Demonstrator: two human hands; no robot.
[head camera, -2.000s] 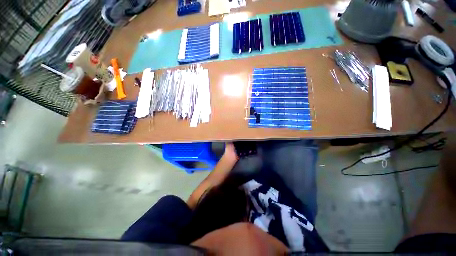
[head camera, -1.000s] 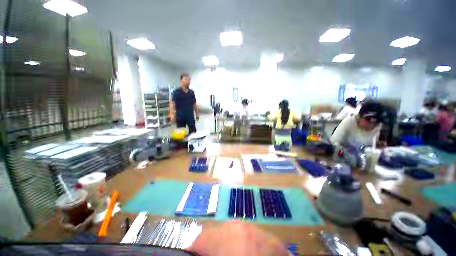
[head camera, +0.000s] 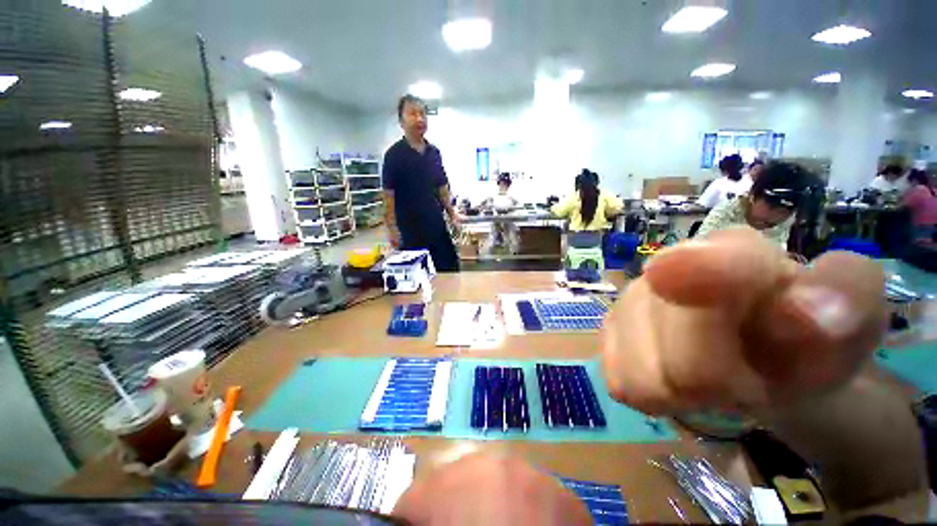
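My right hand (head camera: 745, 334) is raised large and blurred close to the camera at the right, fingers curled. No object shows in it, but its grip is unclear. My left hand is not seen; a blurred skin-coloured shape at the bottom centre cannot be made out as a hand. A blue solar cell strip array (head camera: 599, 501) shows partly at the bottom edge. Silver ribbon strips (head camera: 339, 475) lie left of it, with a white strip (head camera: 273, 464) beside them. Short silver pieces (head camera: 709, 488) lie to the right.
A green mat (head camera: 308, 396) bears a white-edged blue cell string (head camera: 407, 393) and two dark cell groups (head camera: 499, 398). Cups (head camera: 144, 426) and an orange tool (head camera: 219, 437) are at left, a yellow sponge (head camera: 798, 495) at lower right. A person in dark clothes (head camera: 419, 195) stands beyond the bench.
The view has tipped up from the lap and bench to the room. My right hand has come up at the right. The left hand seen at the lap earlier is out of view.
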